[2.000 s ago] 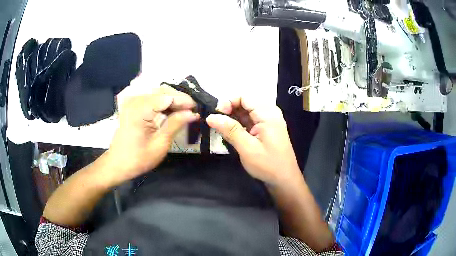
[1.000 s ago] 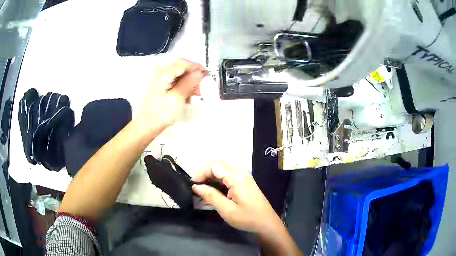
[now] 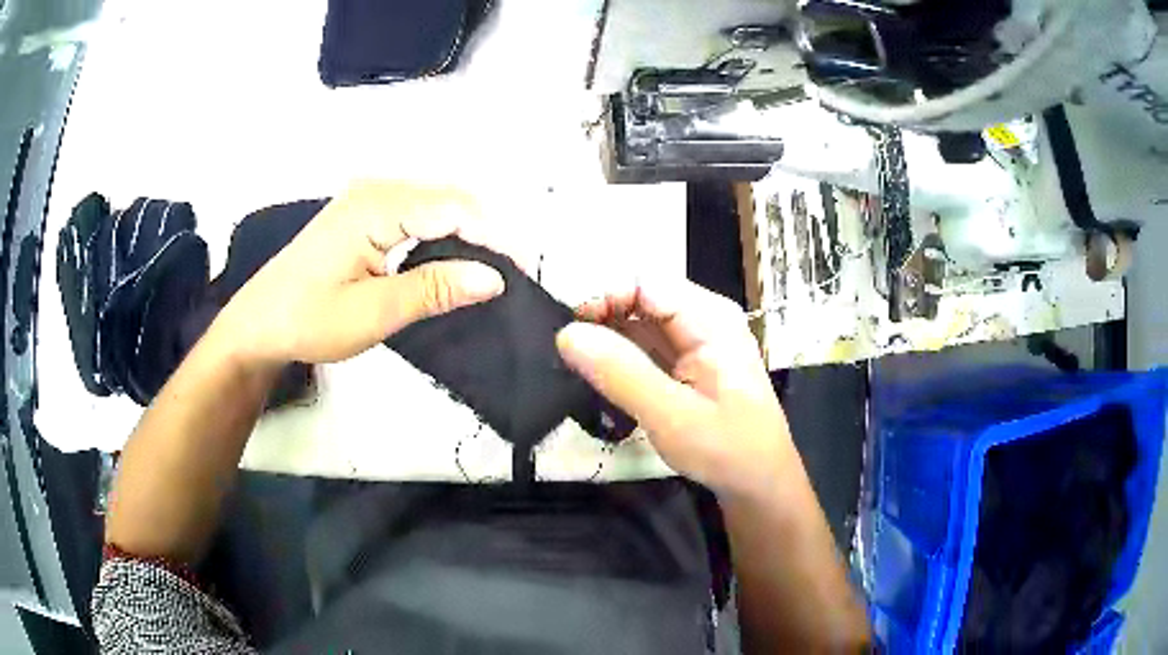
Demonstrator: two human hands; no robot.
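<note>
A black rounded panel (image 3: 493,352) is held in front of me, above the front edge of the white table. My left hand (image 3: 384,284) grips its upper left edge, thumb on top. My right hand (image 3: 660,371) pinches its right edge between thumb and fingers. A narrow black strip hangs below the panel, and a darker folded part shows under its lower right corner. Fine dark thread lines curl below the panel. How the parts are joined is hidden.
Stacked sewn pieces (image 3: 135,301) lie at left, beside black panels partly behind my left arm. More panels (image 3: 395,39) lie at the back. The machine arm (image 3: 698,141) projects from the right under the machine head (image 3: 1012,64). A blue crate (image 3: 916,512) stands lower right.
My left hand has come back from near the machine arm and now grips the panel. The piece has risen from the table's front edge and is spread between both hands.
</note>
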